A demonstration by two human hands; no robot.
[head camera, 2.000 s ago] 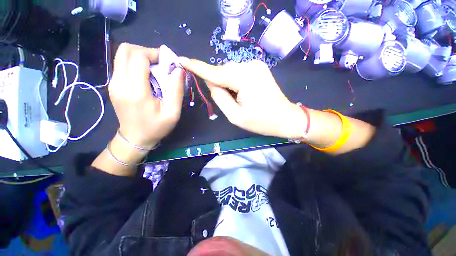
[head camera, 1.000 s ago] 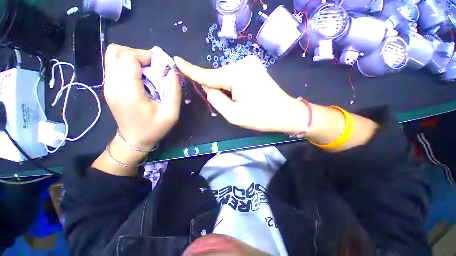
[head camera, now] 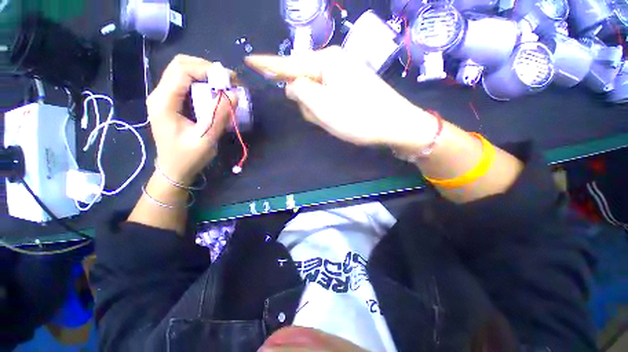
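Note:
My left hand [head camera: 180, 113] holds a lavender housing [head camera: 242, 110] at the left centre, above the dark mat. The housing's pale side neck [head camera: 219, 74] points away from me, near my fingertips. Red and dark lead wires [head camera: 239, 139] hang from the neck towards me, with a tiny white connector [head camera: 237, 168] at the end. My right hand [head camera: 344, 93] is to the right of the housing, apart from it, index finger stretched left and thumb close below. Whether a tiny part or tool is in its fingers cannot be told.
A pile of lavender housings [head camera: 490, 42] with red wires lies at the upper right. One housing [head camera: 148, 17] stands apart at the upper left. A phone [head camera: 129, 72], white cable [head camera: 143, 152], white box [head camera: 41, 161] and black cylinder [head camera: 51, 51] are at the left. Green edging [head camera: 317, 198] runs nearest me.
My left hand has turned the housing, so its neck and hanging wires now show. My right hand has moved off the neck to the right and covers most of the small rings.

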